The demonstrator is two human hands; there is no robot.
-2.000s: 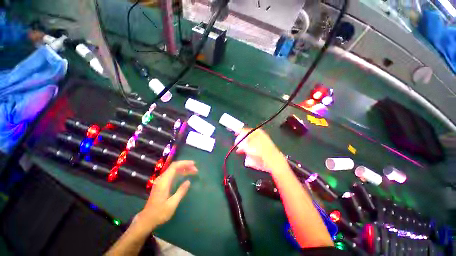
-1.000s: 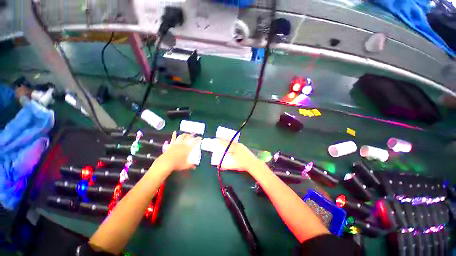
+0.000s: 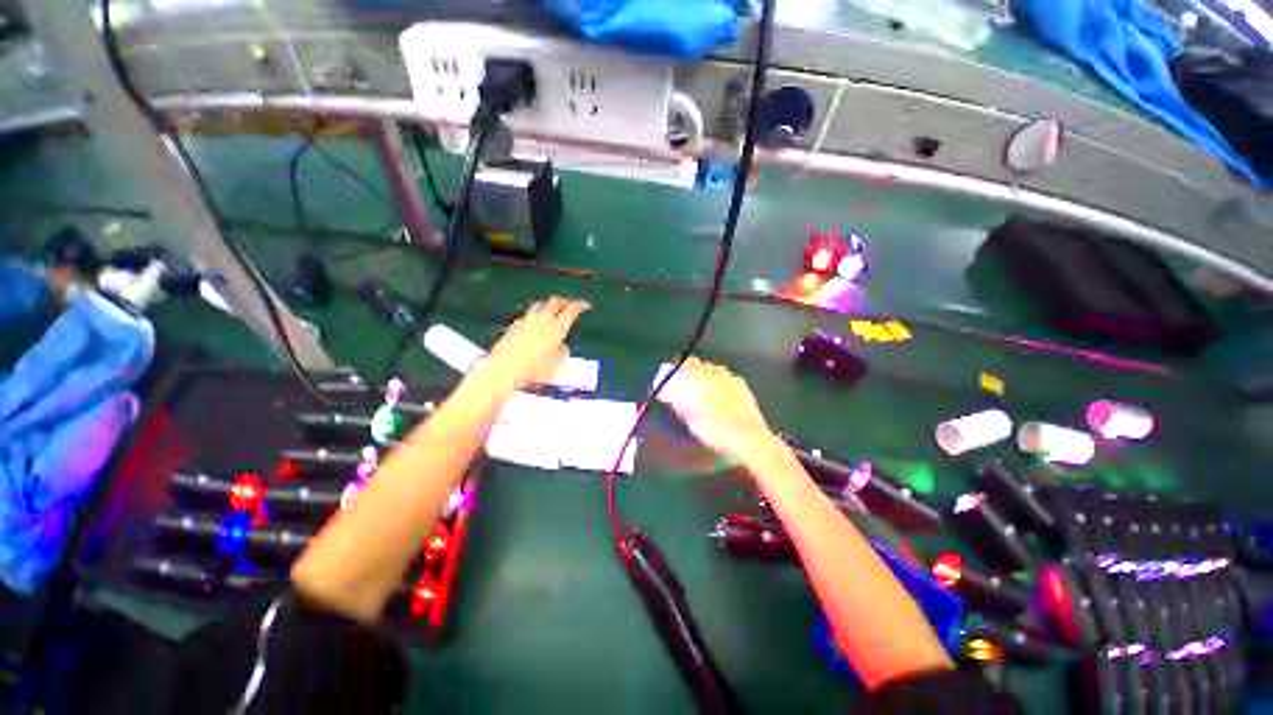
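Note:
White light units (image 3: 561,432) lie side by side in a bright block on the green bench, in front of me. Another white unit (image 3: 577,373) lies just behind them, partly under my left hand. My left hand (image 3: 533,342) is stretched over it, fingers extended, with nothing seen in its grip. My right hand (image 3: 715,402) is right of the block, its fingers closed around a white unit (image 3: 673,381) mostly hidden by the hand. The black screwdriver (image 3: 673,615) lies in front of the block, its cord crossing in front of the white pieces.
A black tray of units with lit ends (image 3: 105,524) is at left. A blue screw box (image 3: 921,594) is partly behind my right forearm. Rows of black units (image 3: 1152,587) and loose white units (image 3: 973,432) are at right. A power strip (image 3: 593,98) is behind. A person's blue sleeve (image 3: 84,419) is at far left.
The white units now lie together in a block. My left hand has moved off them toward the back; my right hand has moved slightly right and back. The view has shifted.

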